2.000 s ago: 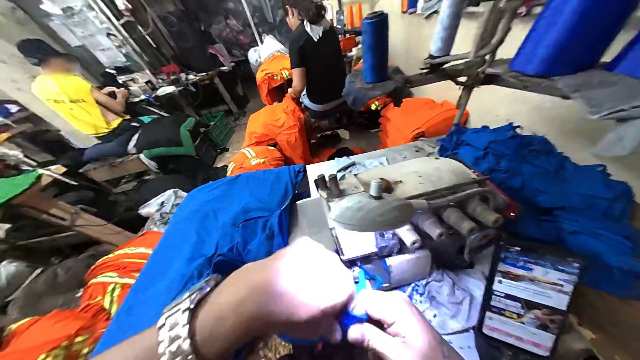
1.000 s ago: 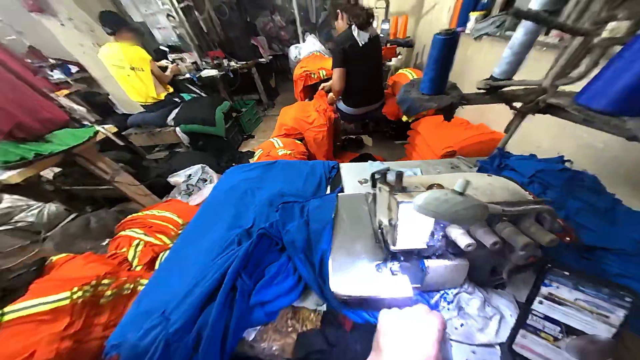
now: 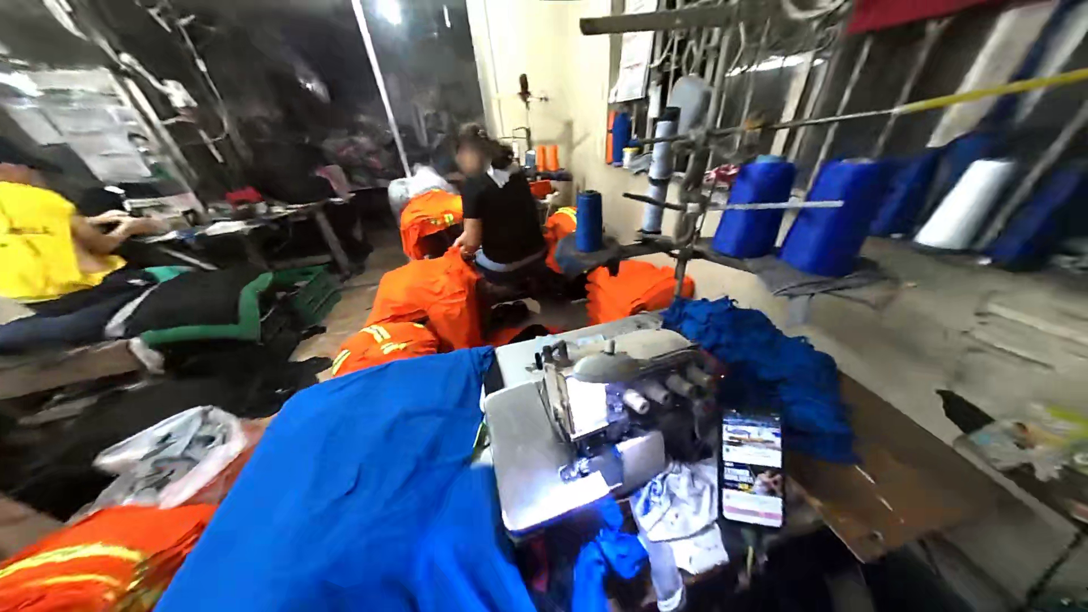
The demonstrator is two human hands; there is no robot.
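Neither of my hands shows at this moment. An overlock sewing machine (image 3: pixel 629 382) stands on the table in front of me, its lamp lighting the pale bed plate (image 3: pixel 544 459). Blue fabric (image 3: pixel 365 459) spreads over the table to the left of the machine, and a smaller blue piece (image 3: pixel 608 548) hangs at the front below it. A crumpled white cloth (image 3: pixel 680 510) lies just right of the needle area. Beside that cloth a smartphone (image 3: pixel 752 469) stands upright with its screen lit. Gathered blue fabric (image 3: pixel 765 374) is heaped behind the phone.
Orange garments with reflective strips (image 3: pixel 102 557) lie low at left, near a plastic bag (image 3: pixel 178 450). Ahead, a person in black (image 3: pixel 506 212) sits among orange garments (image 3: pixel 425 297). Another person in yellow (image 3: pixel 42 238) sits at far left. Blue thread cones (image 3: pixel 752 208) stand on a rack at right.
Two seconds ago both hands were together at the front of the machine; one second ago one hand showed there. Now neither shows. The view has swung and shows more of the right side.
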